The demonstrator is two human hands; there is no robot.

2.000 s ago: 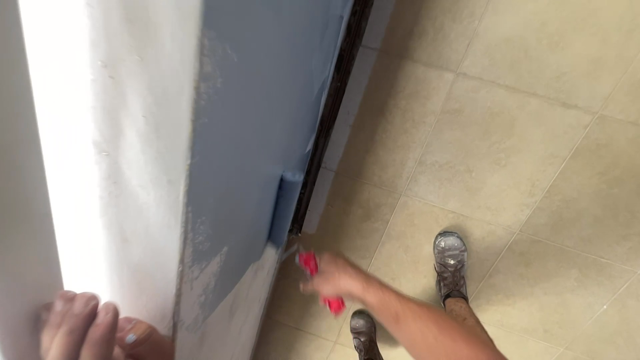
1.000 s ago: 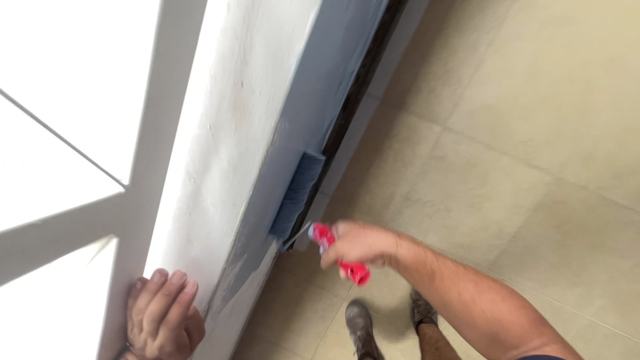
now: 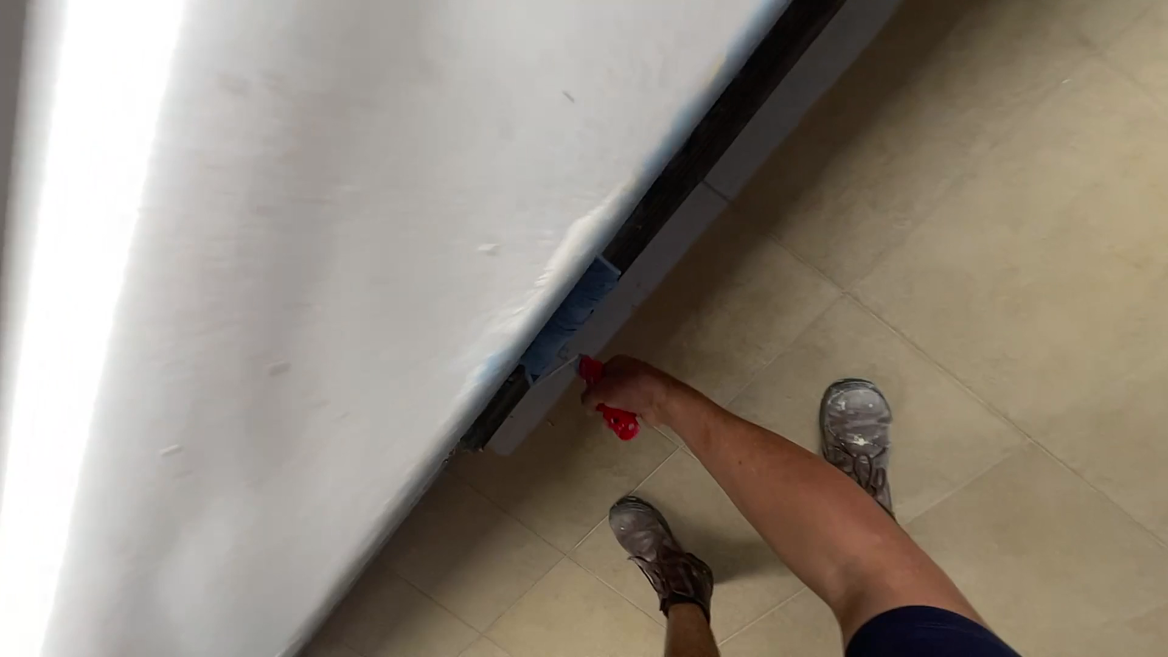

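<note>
My right hand [image 3: 628, 391] is closed around the red handle of a paint roller [image 3: 572, 319]. Its blue-coated sleeve lies against the face below the near edge of a white wall or ledge [image 3: 365, 237], partly hidden by that edge. A thin metal rod runs from the handle to the lower end of the sleeve. Along the same edge runs a dark strip [image 3: 712, 137], with traces of blue paint beside it. My left hand is out of view.
Pale tiles [image 3: 675, 237] line the wall's foot. Beige floor tiles [image 3: 1004, 319] spread to the right. My two paint-spotted shoes [image 3: 856, 424] stand on them, near the right forearm.
My left hand, seen on the white frame or ledge earlier, has gone out of view. The blue-painted face is now mostly hidden behind the white surface. The view has shifted strongly.
</note>
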